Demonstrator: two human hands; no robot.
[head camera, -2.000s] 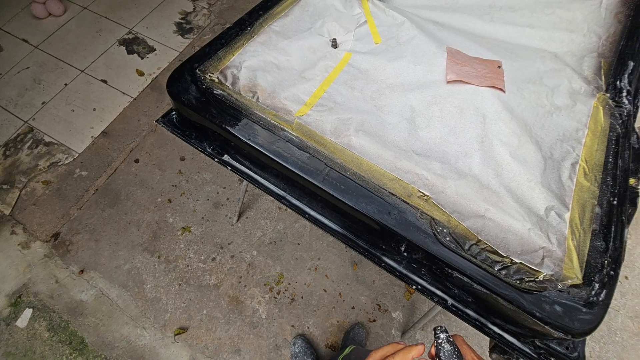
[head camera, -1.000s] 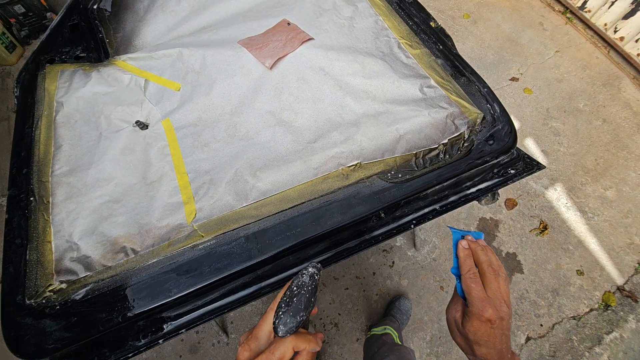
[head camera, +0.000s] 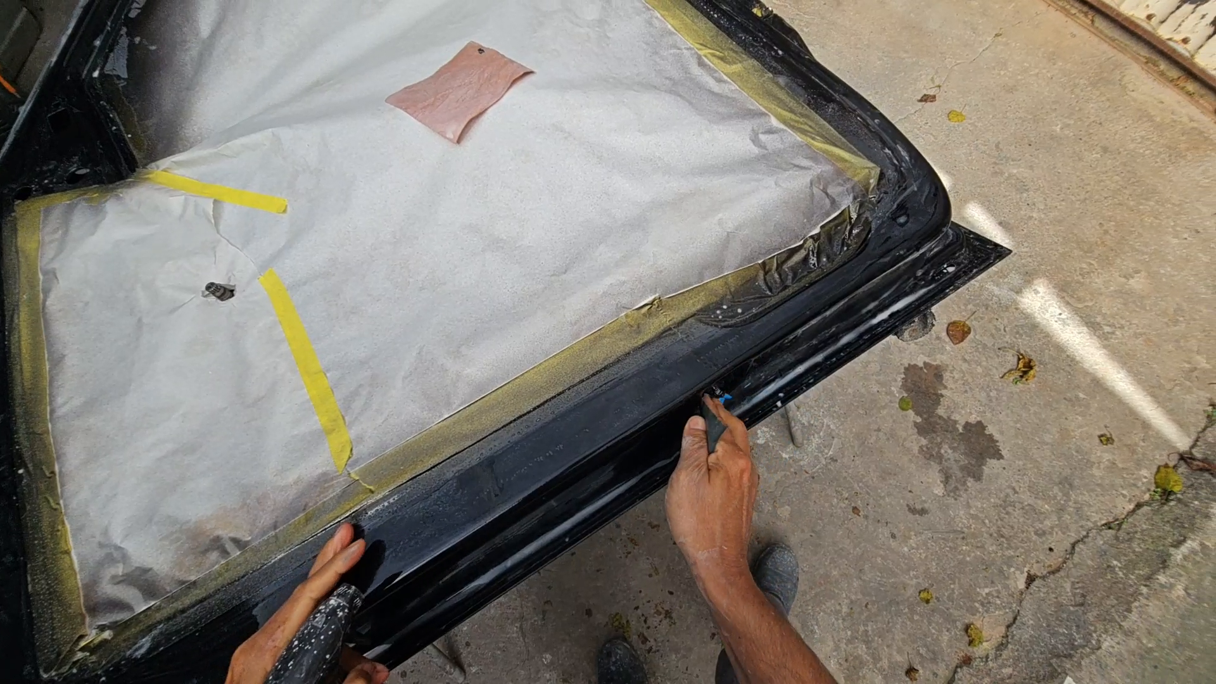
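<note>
A black vehicle door (head camera: 513, 475), its inner area masked with white paper (head camera: 532, 218) and yellow tape (head camera: 304, 366), lies before me. My left hand (head camera: 309, 613), at its lower edge, holds a dark, white-speckled object (head camera: 318, 636); the fingertips rest on or close over the black frame. My right hand (head camera: 717, 484) is at the door's outer channel, pinching a small dark piece (head camera: 712, 427) with a bit of blue (head camera: 724, 399) at its tip. Fingers hide most of this piece. A pinkish sheet (head camera: 461, 90) lies on the paper.
Below the door is a concrete floor (head camera: 855, 494) with fallen leaves and a damp patch. My shoes (head camera: 777, 575) stand under the near edge. Thin support legs (head camera: 790, 425) show beneath the door. A metal threshold or rail (head camera: 1140, 47) runs at the upper right.
My right hand has moved from beside the door, where it held a blue piece, onto the door's outer edge. My left hand has come up against the lower frame.
</note>
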